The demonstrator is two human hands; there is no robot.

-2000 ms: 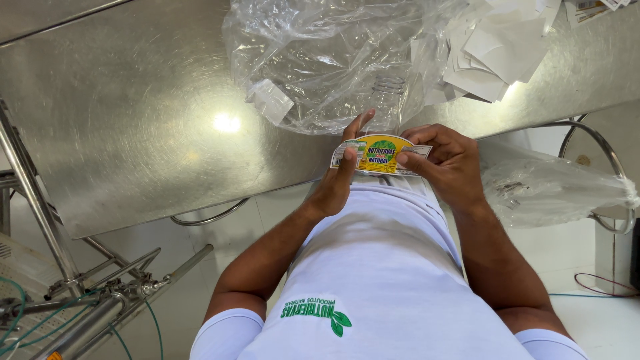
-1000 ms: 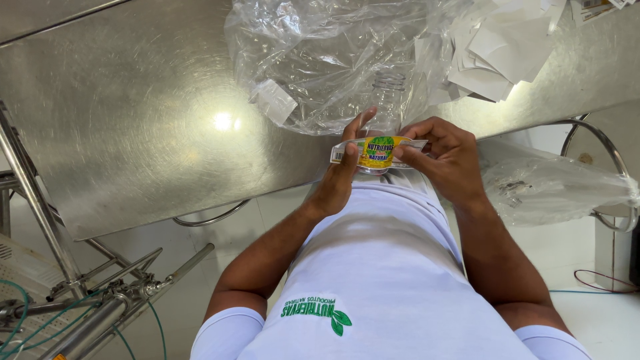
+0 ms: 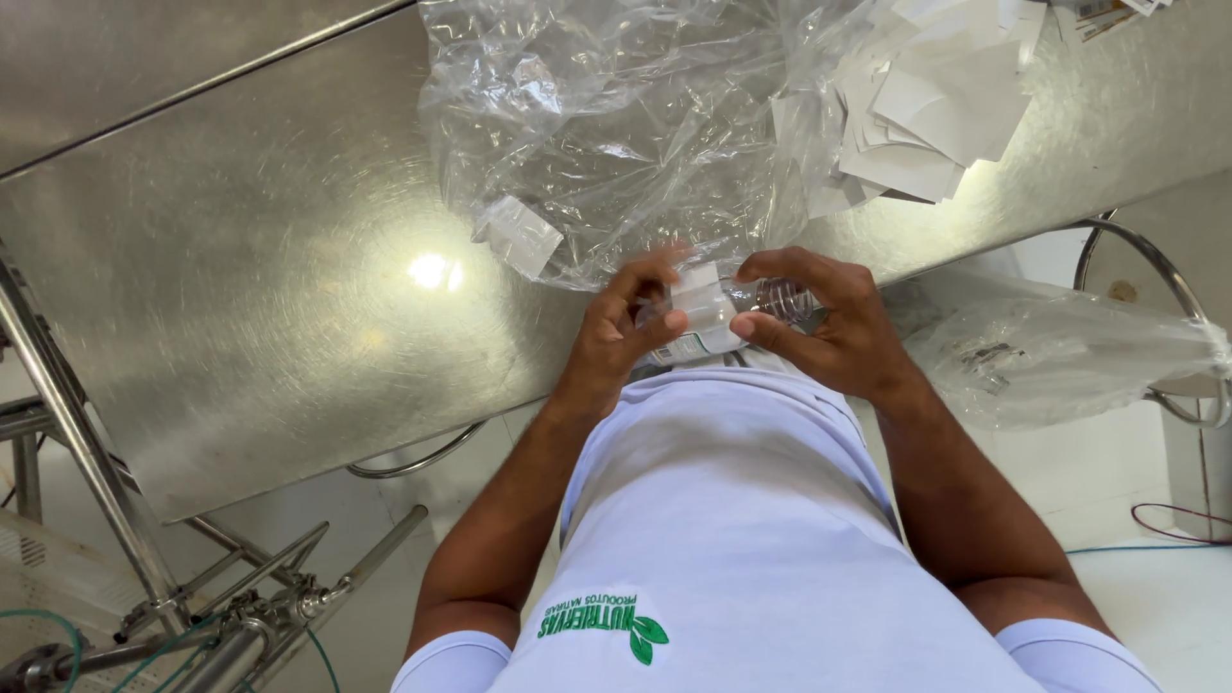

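A clear plastic bottle (image 3: 739, 300) lies on its side at the table's near edge, its threaded neck pointing right. A label (image 3: 705, 325) wraps around its body, with its pale side and part of its print showing. My left hand (image 3: 630, 313) grips the bottle's base end, thumb on the near side and blurred fingers on the far side. My right hand (image 3: 818, 313) holds it at the shoulder, thumb and forefinger on either side beside the neck.
Crumpled clear plastic film (image 3: 616, 125) covers part of the steel table (image 3: 289, 289), with a small white paper piece (image 3: 520, 236) on it. White paper sheets (image 3: 924, 115) lie in a pile at upper right. A clear plastic bag (image 3: 1059, 346) hangs at right; metal tubing (image 3: 96, 462) stands lower left.
The label's yellow printed front faced the camera earlier, stretched between both hands; now the label lies around the bottle with that front out of sight. The bottle's neck has come into view.
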